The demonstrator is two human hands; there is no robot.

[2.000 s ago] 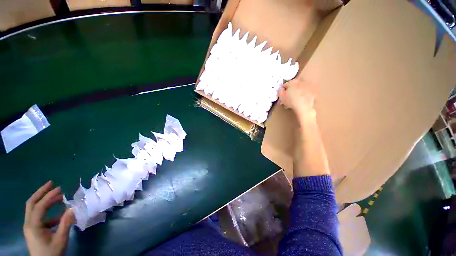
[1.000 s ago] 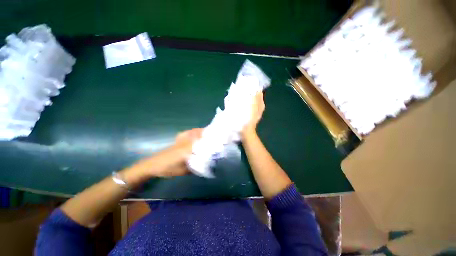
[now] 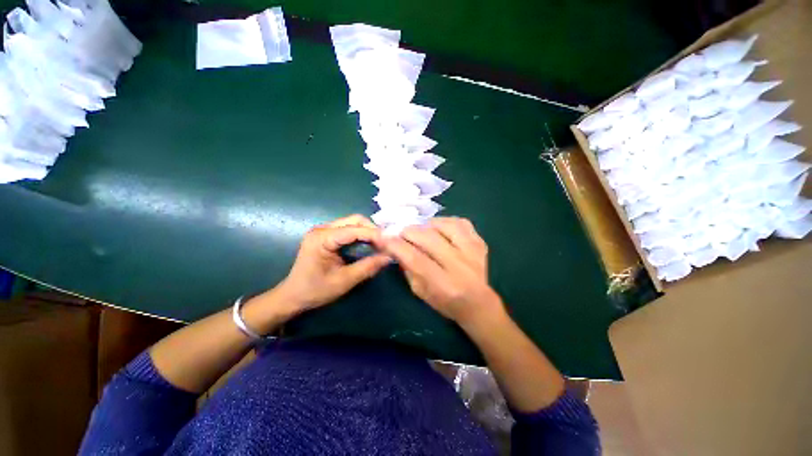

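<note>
An overlapping row of white packets (image 3: pixel 396 134) lies on the dark-green table, running from the top middle down to my hands. My left hand (image 3: pixel 334 263) and my right hand (image 3: pixel 445 263) meet at the near end of the row. The fingertips of both hands are together there and cover that end. Whether the fingers pinch a packet is hidden. The packets' pointed corners stick out mostly to the right, and the far end is fanned wider.
A single packet (image 3: pixel 233 42) lies apart at the upper left. A thick fanned bundle (image 3: pixel 58 85) lies at the far left. An open carton (image 3: pixel 712 343) with rows of packets (image 3: pixel 703 156) stands at right, brown tape (image 3: pixel 595 209) along its near side. Clear film (image 3: pixel 483 398) shows below the table edge.
The bundle held between both hands a second ago now lies on the table as a longer, straighter row. Both hands have moved to its near end. The view has shifted slightly.
</note>
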